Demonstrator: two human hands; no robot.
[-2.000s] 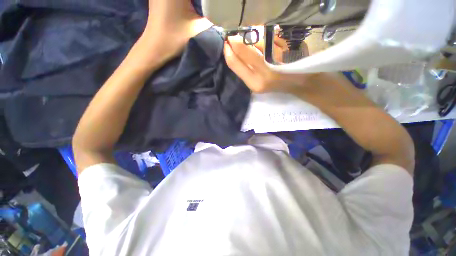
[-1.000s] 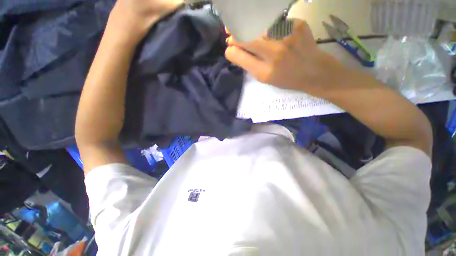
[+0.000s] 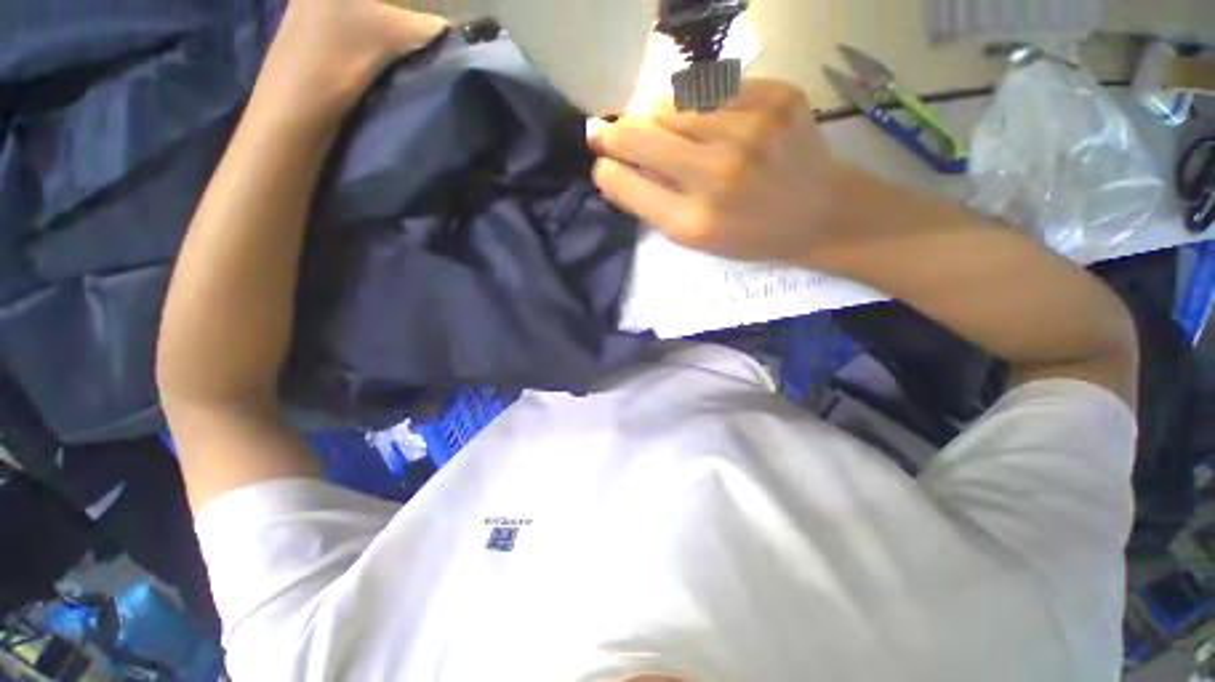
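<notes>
The dark navy garment piece (image 3: 453,267) lies bunched over the left of the table and down to the wearer's lap. My left hand (image 3: 360,40) is at its upper edge, partly cut off by the top of the picture, with its fingers mostly hidden. My right hand (image 3: 726,173) has its thumb and fingertips together at the cloth's right edge, beside the blurred pale sewing machine head (image 3: 586,47). A dark spring part (image 3: 700,24) and a ribbed cup (image 3: 706,84) on the machine show above my right hand. The needle is not visible.
Thread snips (image 3: 899,107) lie right of my right hand. A crumpled clear plastic bag (image 3: 1066,160) and black-handled scissors (image 3: 1199,180) are further right. The white table's front edge has a printed scale (image 3: 766,287). A blue basket (image 3: 466,420) is below the table.
The view has shifted, and the machine head covers less of it. My left hand has moved left and partly out at the top. My right hand stays at the cloth edge.
</notes>
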